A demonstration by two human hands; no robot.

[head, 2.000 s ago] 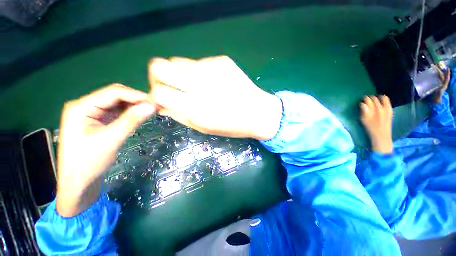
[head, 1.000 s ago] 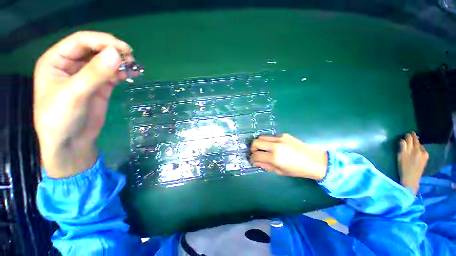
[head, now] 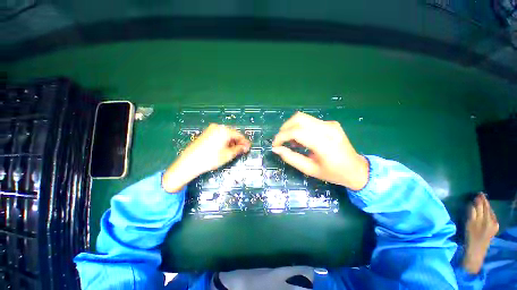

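The clear blister tray (head: 227,201) lies flat on the green surface in front of me, shiny with glare, with small parts in its pockets. My left hand (head: 212,153) is over the tray's left middle, its thumb and fingertips close together. My right hand (head: 317,147) is over the tray's right middle, fingers curled with the thumb near the index finger. The two hands are a little apart. Whether either holds a tiny part is too small and blurred to tell.
A smartphone (head: 112,139) with a pale edge lies left of the clear tray. Stacked black trays (head: 34,164) stand at the far left. Another person's hand (head: 481,229) is at the lower right, near a dark object (head: 499,158). Small bits lie behind the tray.
My left hand has come down from the upper left to the tray; the small dark part seen in it no longer shows. My right hand has moved slightly up the tray. The view has shifted left.
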